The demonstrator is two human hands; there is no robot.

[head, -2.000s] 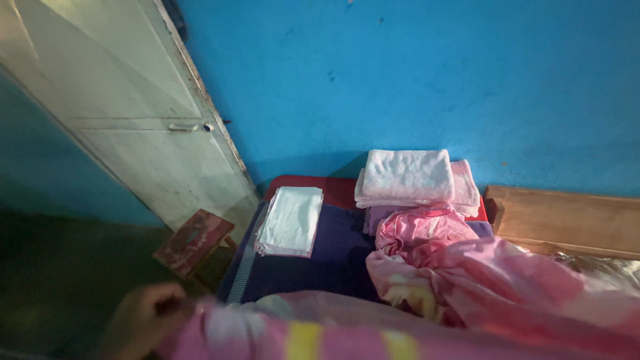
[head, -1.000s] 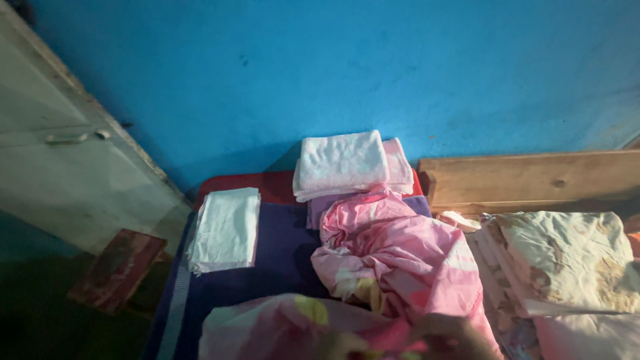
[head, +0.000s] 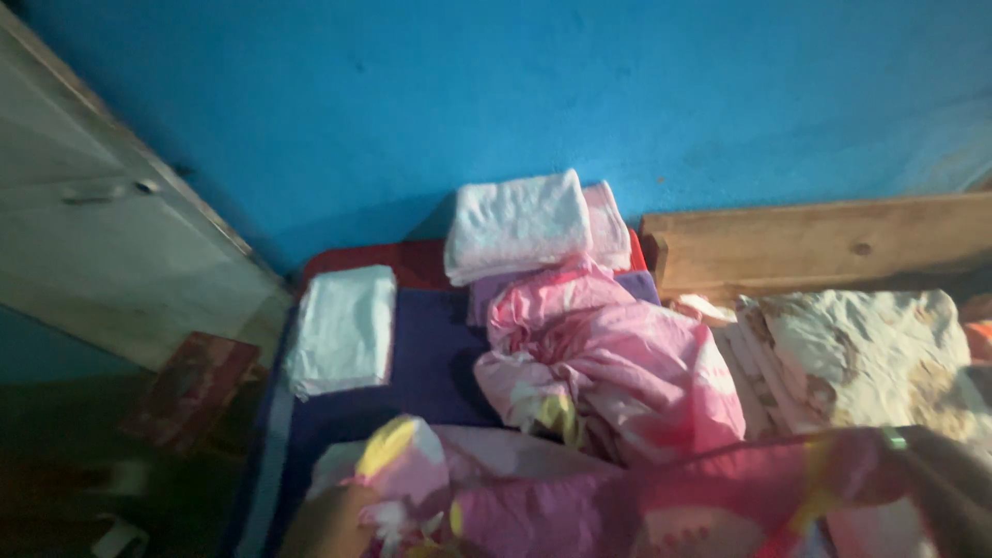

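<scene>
A pink cloth with yellow and white patches [head: 558, 504] stretches across the bottom of the view. My left hand [head: 329, 523], blurred at the lower edge, is shut on its left part. At the lower right, my right hand [head: 922, 457] grips its upper edge, blurred and partly cut off. Just beyond, a bunched part of pink cloth [head: 651, 364] lies against folded towels [head: 519, 225] on a dark blue covered surface [head: 438, 341]. A folded white cloth [head: 345, 329] lies flat to the left of the towels.
A blue wall [head: 496, 93] rises behind. A pale door [head: 116, 201] is at left, with a small reddish stool [head: 194, 387] below it. To the right are a wooden board [head: 814, 240] and a rumpled, patterned cream cloth [head: 876, 349].
The near part of the pink cloth has been spread sideways between my hands; a second ago it lay bunched in the lower middle. The view has shifted right since two seconds ago.
</scene>
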